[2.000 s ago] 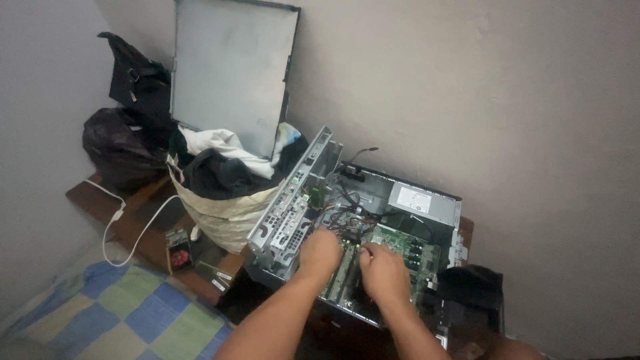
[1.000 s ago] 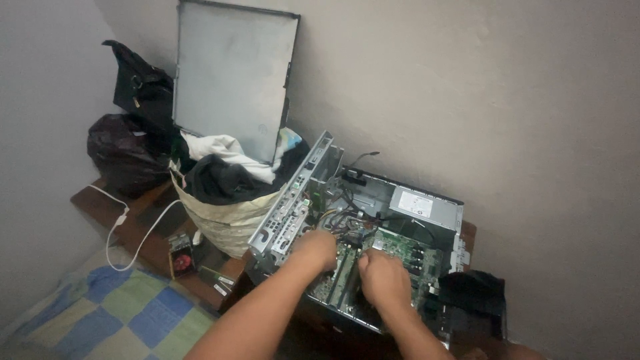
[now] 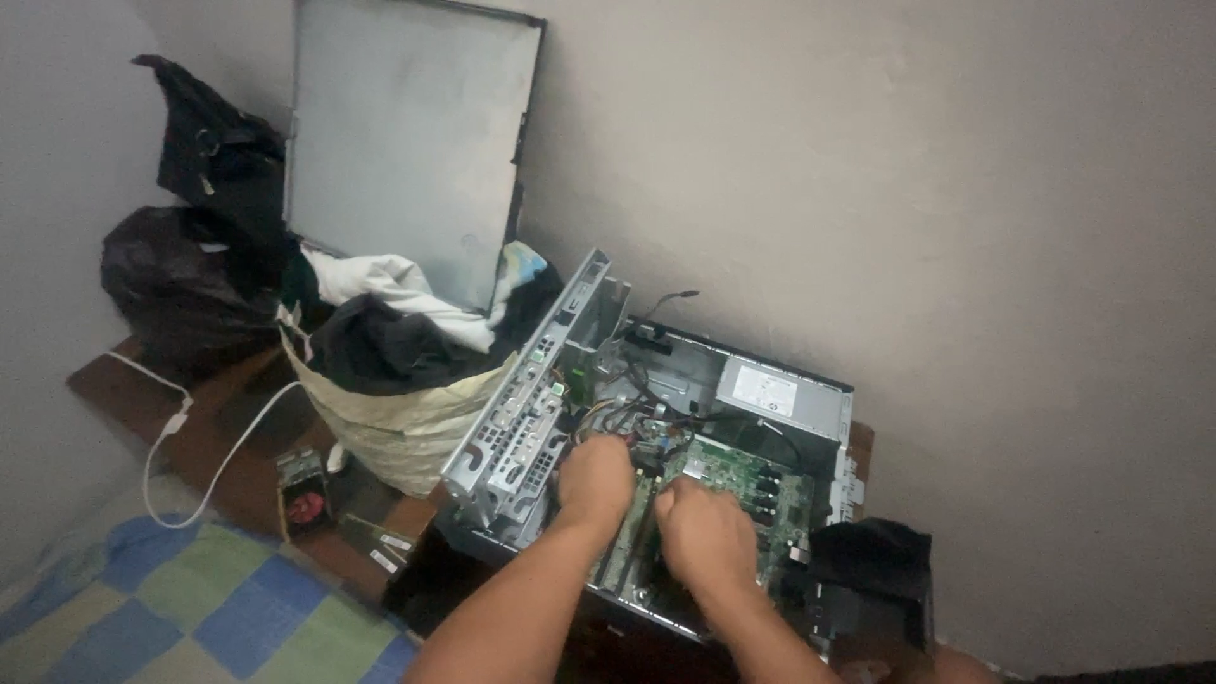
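An opened desktop computer case (image 3: 845, 456) lies on its side on a wooden surface. Its drive cage (image 3: 532, 399) is swung up at the left. My left hand (image 3: 597, 480) is inside the case beside the cage, fingers curled near bundled cables (image 3: 646, 404). My right hand (image 3: 708, 532) rests curled over the green motherboard (image 3: 736, 467). Between both hands run long memory slots or modules (image 3: 629, 532); which of the two I cannot tell. The fingertips are hidden, so what either hand grips does not show. A power supply (image 3: 784, 391) with a label sits at the back right.
A metal side panel (image 3: 408, 142) leans on a woven bag of clothes (image 3: 399, 427). Left stand black bags (image 3: 185, 275). A white cable (image 3: 223, 475), a heatsink fan (image 3: 306, 505) and memory modules (image 3: 385, 549) lie near a checkered bedsheet (image 3: 209, 608). A black object (image 3: 869, 570) is right of the case.
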